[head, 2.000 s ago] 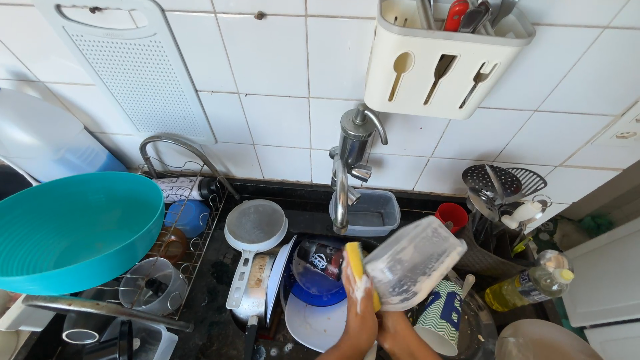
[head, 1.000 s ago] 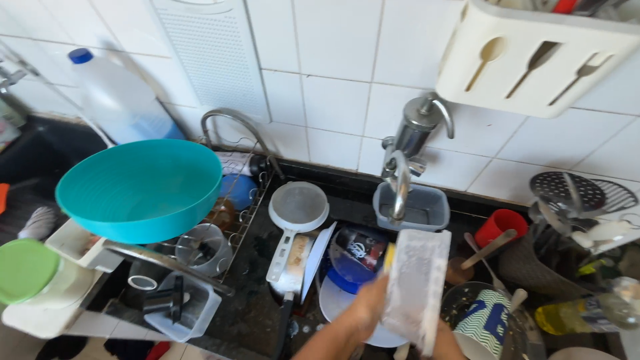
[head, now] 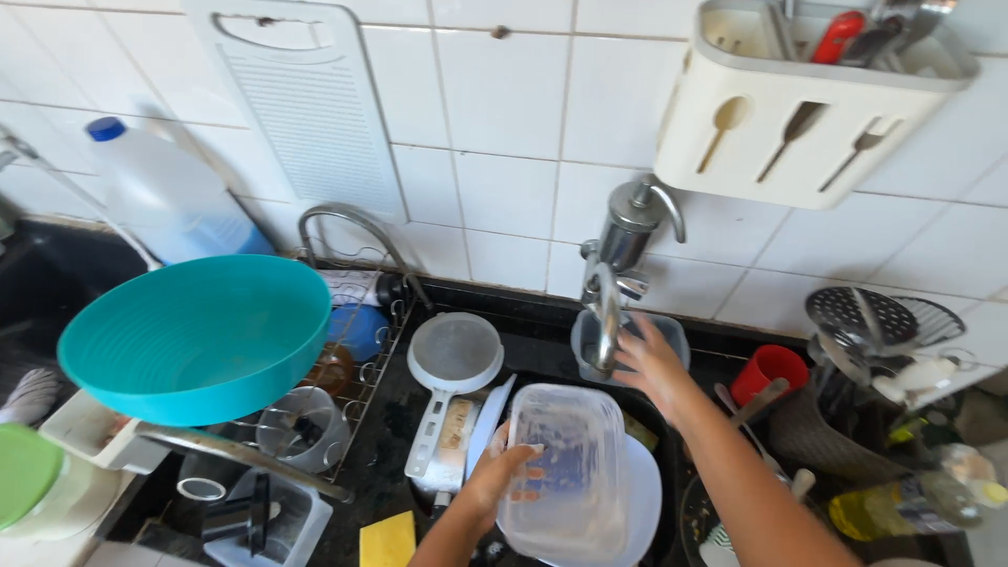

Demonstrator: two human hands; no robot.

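My left hand (head: 504, 472) grips the side of a clear plastic container (head: 567, 472), held tilted over the sink above white and blue dishes (head: 644, 496). My right hand (head: 647, 358) holds nothing; its fingers are spread beside the spout of the metal faucet (head: 608, 315). Behind that hand sits a grey plastic tub (head: 587, 346). A yellow sponge (head: 387, 539) lies on the dark counter at the bottom, left of my left forearm. A white-handled sieve or strainer (head: 455, 354) rests on a metal pan left of the container.
A large teal bowl (head: 197, 339) sits on the wire dish rack (head: 370, 378) at the left. On the right stand a red cup (head: 770, 374), a utensil holder (head: 827, 417) and a bottle of yellow liquid (head: 890, 508). A cream cutlery holder (head: 803, 118) hangs on the tiled wall.
My right hand has left the container and moved up to the faucet. The sponge, earlier held against the container, now lies on the counter. My left hand now grips the container's left side.
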